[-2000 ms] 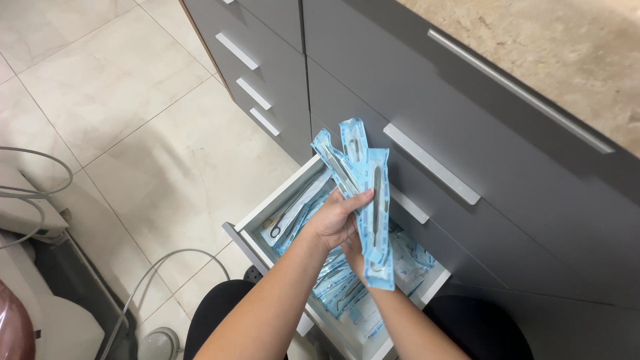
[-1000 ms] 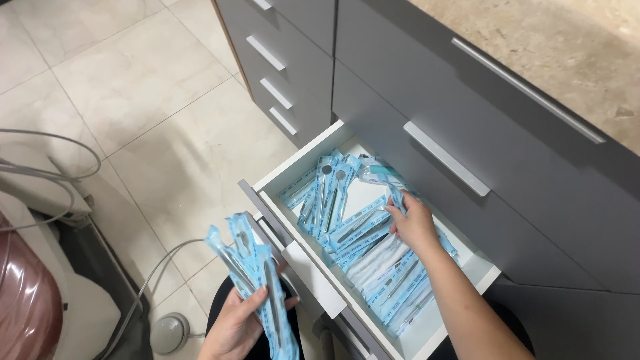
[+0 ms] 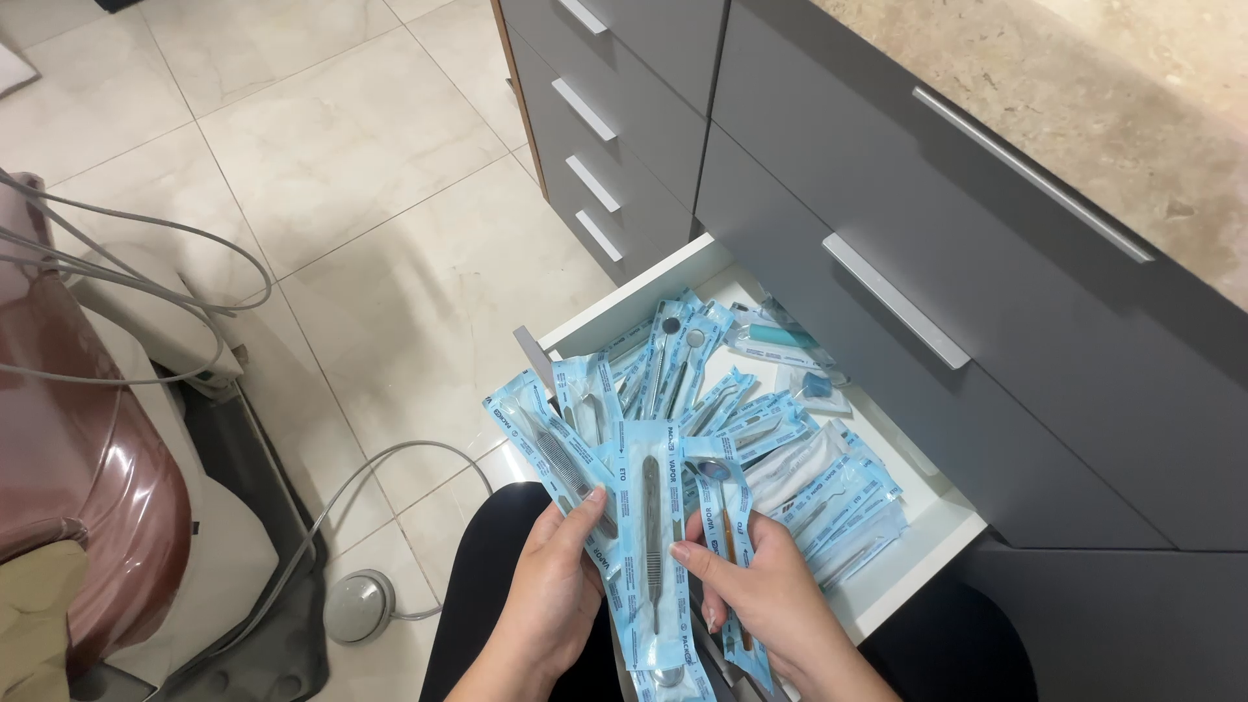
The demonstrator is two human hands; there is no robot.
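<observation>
My left hand [image 3: 556, 585] grips a fan of blue sterilization pouches. The front pouch [image 3: 653, 546] shows a metal scalpel handle; the pouch at its left [image 3: 556, 448] holds a tool with a ridged grip. In my right hand [image 3: 746, 580] is a pouched dental mirror [image 3: 721, 517], held against the right side of the fan. Behind both hands stands the pulled-out white drawer [image 3: 634, 292], holding more pouched instruments, among them two dental mirrors [image 3: 682, 351], hooked probes [image 3: 819, 512] and a packet with a turquoise item [image 3: 780, 336].
Grey drawer fronts with a metal handle [image 3: 895, 300] rise behind the drawer, under a beige stone countertop [image 3: 1072, 97]. A dental chair [image 3: 88, 419] with cables is at the left. A round foot pedal [image 3: 359, 606] lies on the tiled floor.
My right hand has left the drawer and come beside my left hand, now with a pouched dental mirror. The fan of pouches in my left hand has moved right, in front of the drawer.
</observation>
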